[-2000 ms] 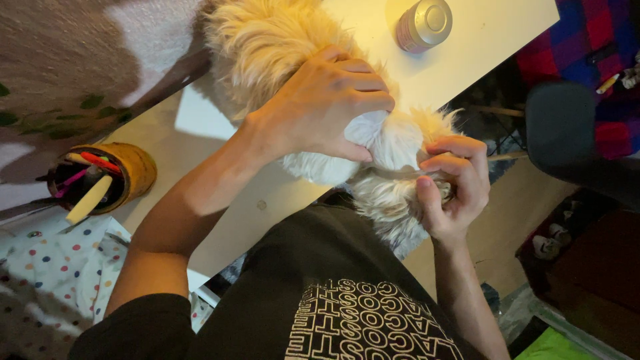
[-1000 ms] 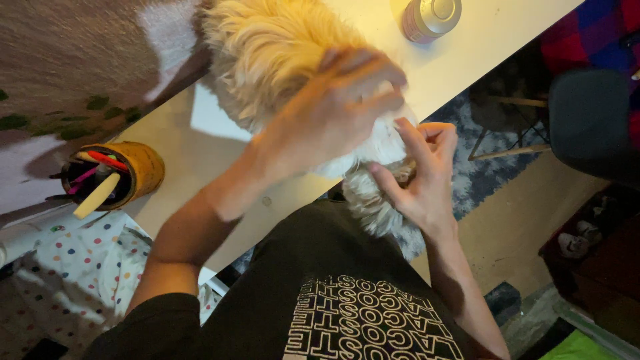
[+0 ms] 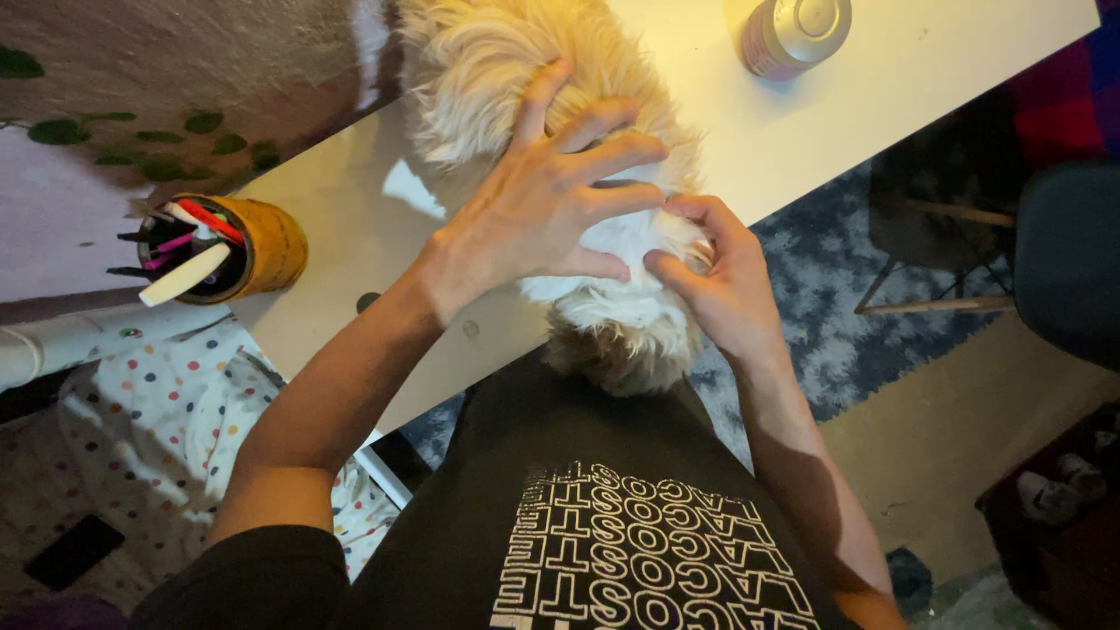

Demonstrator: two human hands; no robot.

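Observation:
A dog with long cream and white fur (image 3: 516, 52) is on the white table, its head end at the table edge by my shirt. My left hand (image 3: 569, 184) rests over the white fur of its neck or head with the fingers spread. On the right side of the head, my right hand (image 3: 717, 271) has thumb and forefinger bent against the fur near an ear; whether fur is pinched between them cannot be told. The dog's face is hidden from this view.
A metal can (image 3: 796, 35) stands on the white table (image 3: 884, 87). An orange-brown cup (image 3: 271, 249) of pens sits at the table's left end. Beyond lie a dotted cloth (image 3: 175, 411), a dark chair (image 3: 1067, 262), a grey-blue rug (image 3: 831, 306) and a black phone-like object (image 3: 74, 551).
My left hand, blurred in motion a second ago, now lies on the fur with its fingers spread wide. My right hand stays by the side of the dog's head.

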